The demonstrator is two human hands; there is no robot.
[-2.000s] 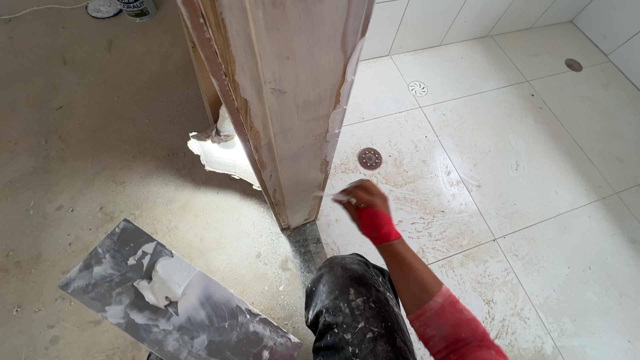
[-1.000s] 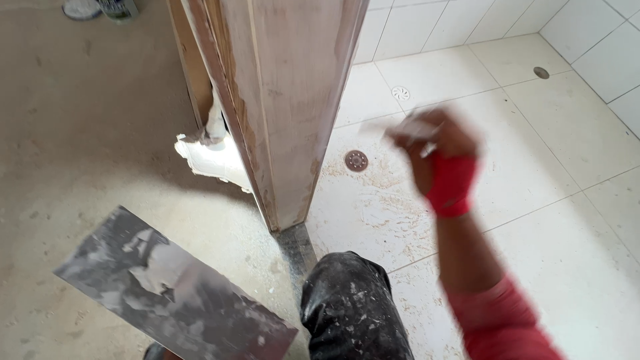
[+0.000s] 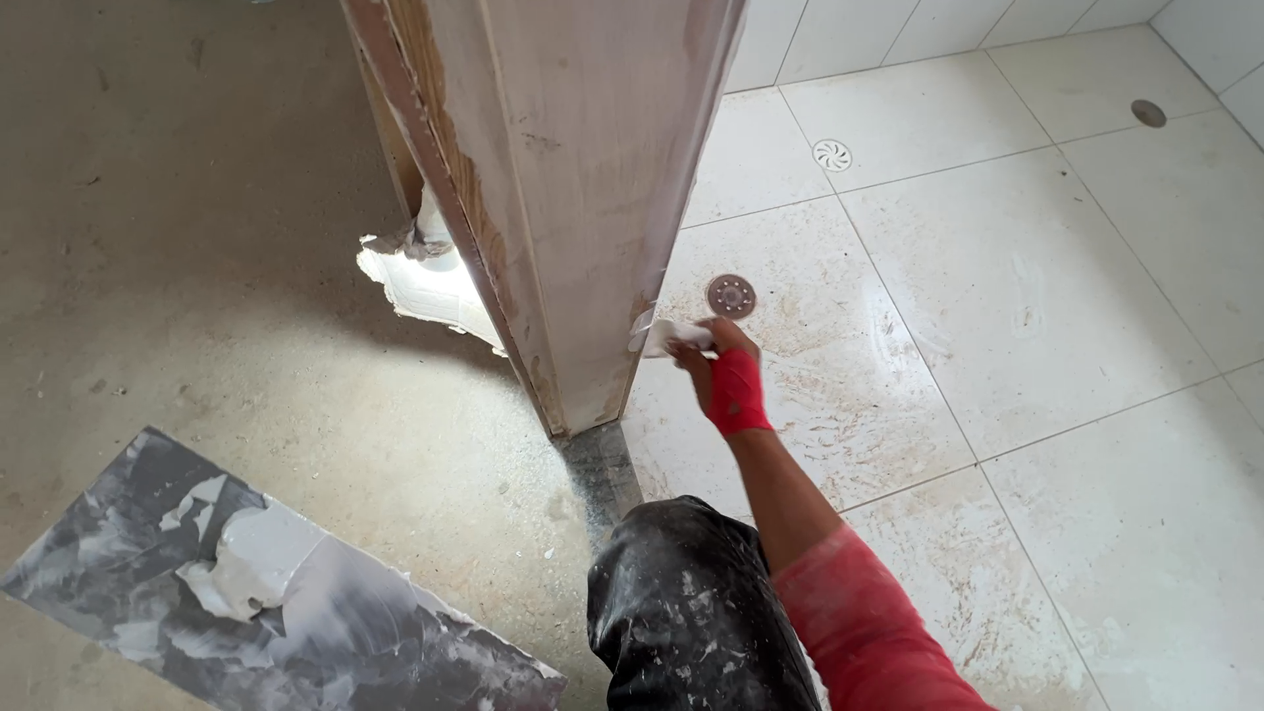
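Note:
My right hand (image 3: pixel 726 370), with a red wrap at the wrist, grips a small whitish scraper or putty knife (image 3: pixel 657 337). Its pale blade is at the right edge of the door frame's wooden jamb (image 3: pixel 592 197), a little above the floor. At the lower left lies a broad grey plate (image 3: pixel 385 612) smeared with white filler (image 3: pixel 262 558); what supports it is hidden. My left hand is out of view.
Right of the jamb is a white tiled floor (image 3: pixel 1037 286) with a brown round drain cover (image 3: pixel 732 296) and a white one (image 3: pixel 831 155). Rough concrete (image 3: pixel 247 365) lies to the left, with a torn white piece (image 3: pixel 434 281) behind the jamb. My knee (image 3: pixel 681 602) is below.
My right hand was raised and farther right of the jamb one second ago; it has come back to the jamb's right edge with the tool. The plate stays at the lower left.

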